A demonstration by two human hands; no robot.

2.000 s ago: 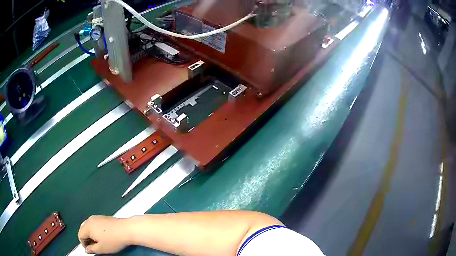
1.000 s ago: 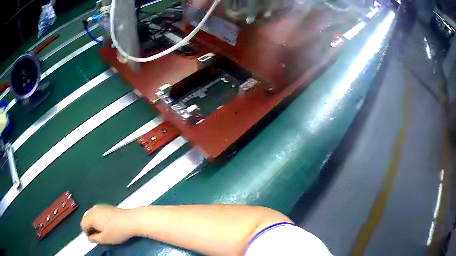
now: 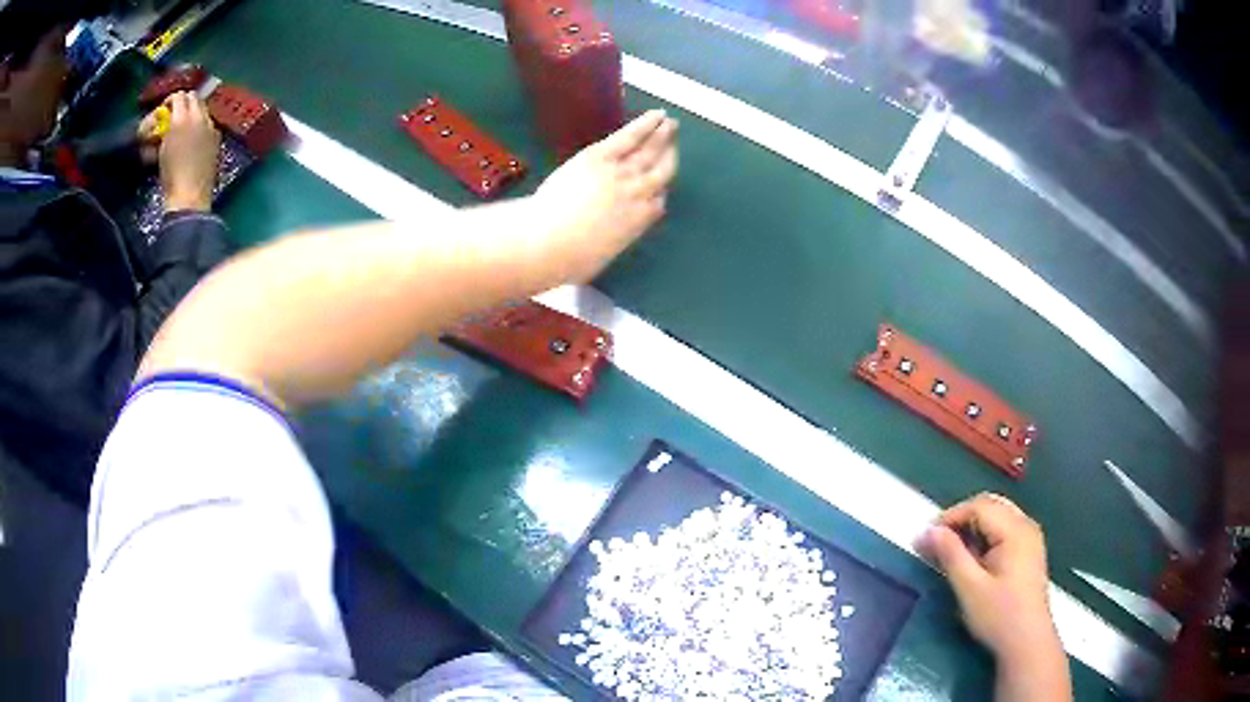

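Observation:
My left hand point(image 3: 603, 203) reaches across from the left, fingers extended, at the lower end of a reddish-brown stack of fixture plates point(image 3: 569, 69); its palm side is hidden. My forearm partly covers a fixture plate point(image 3: 555, 346) lying beneath it. My right hand point(image 3: 994, 549) is at the lower right with thumb and fingers curled close together; I cannot tell whether it holds something. Another fixture plate point(image 3: 946, 398) with dark pockets lies above it. A black tray point(image 3: 603, 535) heaped with small silver-white discs point(image 3: 713, 603) is at the near edge.
A further fixture plate point(image 3: 462, 144) lies left of the stack. At the far left a person point(image 3: 192, 151) in dark sleeves holds a yellow tool beside another plate stack point(image 3: 247, 117). White strips cross the green bench point(image 3: 768, 247). A pale metal bracket point(image 3: 916, 151) stands at the upper right.
The view has swung left from the large reddish-brown machine base to the tray and stack. My left arm and the other person are now in view. My right hand now shows at the lower right.

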